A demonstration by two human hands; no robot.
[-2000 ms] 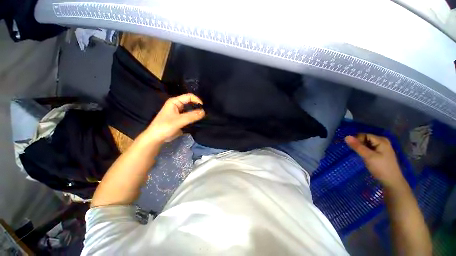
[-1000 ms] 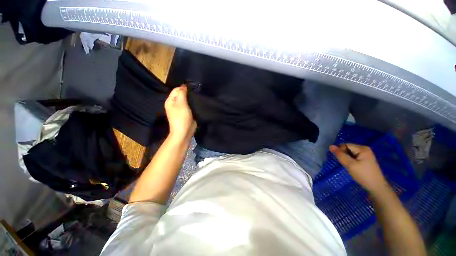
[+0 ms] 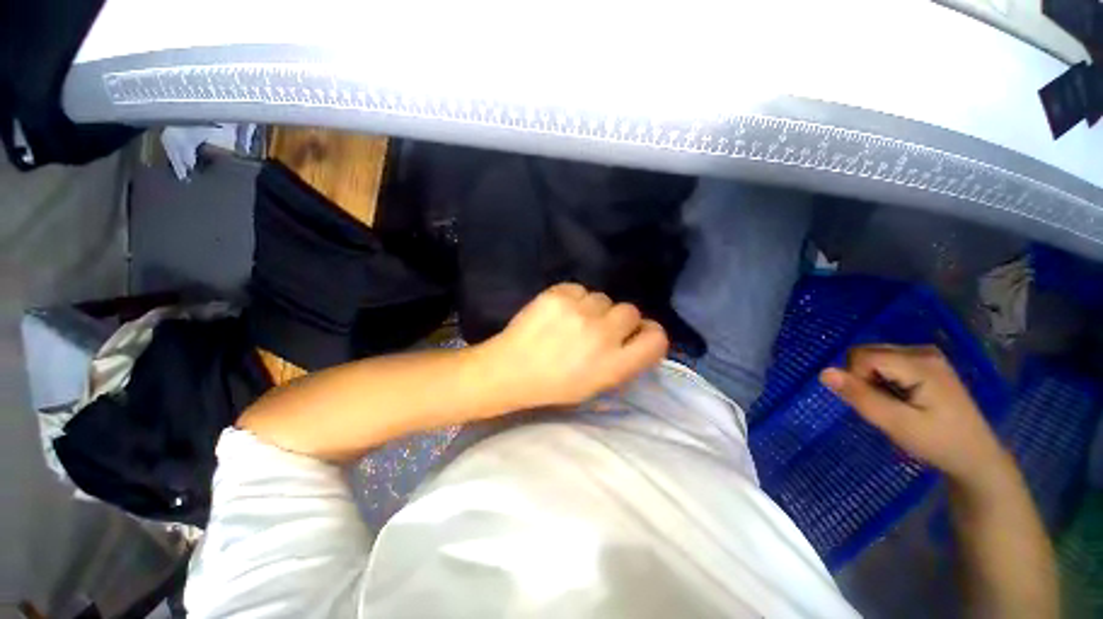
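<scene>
The black garment [image 3: 593, 224] lies over my lap, partly under the table's front edge. My left hand [image 3: 587, 345] is curled in a fist over the waist, at the garment's near edge. Its fingertips are hidden, so I cannot tell whether it grips cloth. My right hand [image 3: 913, 405] is held off to the right, above a blue basket, away from the garment. Its fingers are curled around a small dark thing, likely the thread snips [image 3: 893, 386], of which only a dark tip shows.
The white table [image 3: 544, 61] with a printed ruler edge spans the top. Black pieces [image 3: 321, 278] lie on a wooden surface [image 3: 327, 175] at left, with a black heap [image 3: 157, 417] below. Blue baskets [image 3: 835, 423] stand at right. Black labels [image 3: 1074, 99] are at upper right.
My left hand has moved right and down across the lap, and the garment's pointed right corner no longer shows. My right hand has shifted slightly right. The view has tilted a little.
</scene>
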